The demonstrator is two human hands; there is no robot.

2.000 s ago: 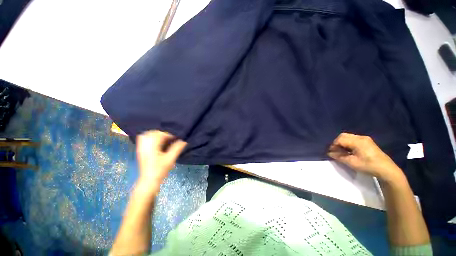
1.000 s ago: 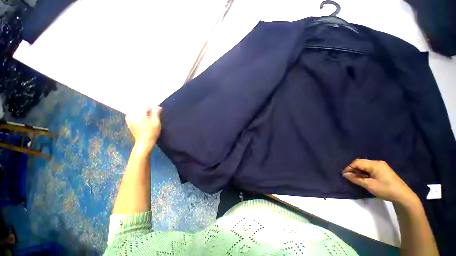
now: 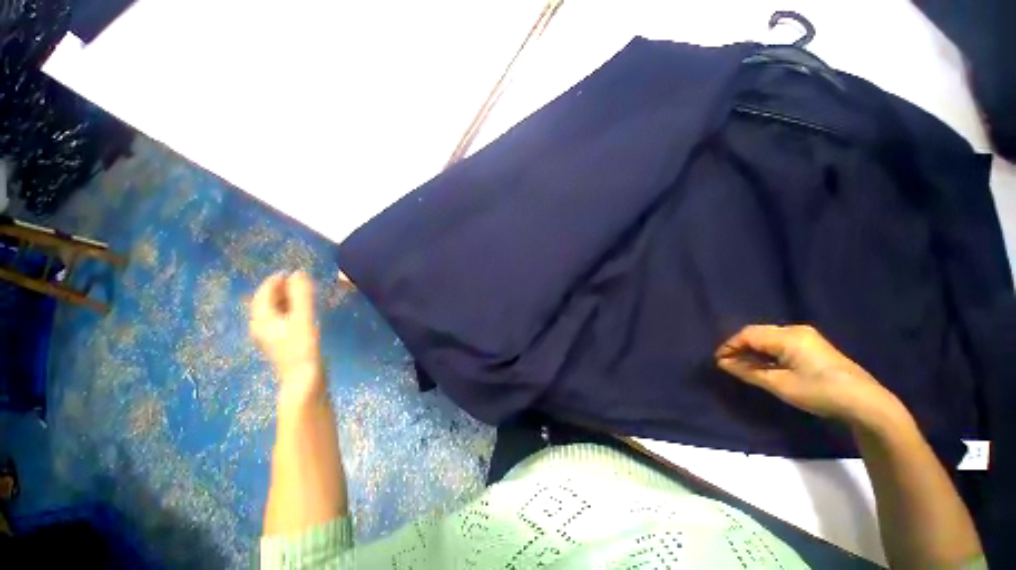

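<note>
A dark navy jacket (image 3: 535, 234) lies open on the white table, its smooth lining showing on the right. A black hanger (image 3: 793, 28) sticks out above the collar. A small white label (image 3: 974, 455) shows at the jacket's lower right. My left hand (image 3: 285, 317) is off the table's edge, over the blue floor, clear of the jacket, fingers curled; whether it holds a thread is too small to tell. My right hand (image 3: 793, 367) is over the lining near the hem, fingers bent towards the palm; its palm is hidden, so any held tool cannot be made out.
The white table (image 3: 245, 100) has a brownish seam (image 3: 504, 84) running up from the jacket. Dark cloth lies at the top right. Black crumpled material (image 3: 50, 111) and a wooden frame (image 3: 56, 262) over a blue object stand on the worn blue floor (image 3: 189, 367) at left.
My left hand has let go of the jacket's left edge and moved down and left, off it. My right hand has moved up from the hem over the lining. The jacket appears shifted right in view.
</note>
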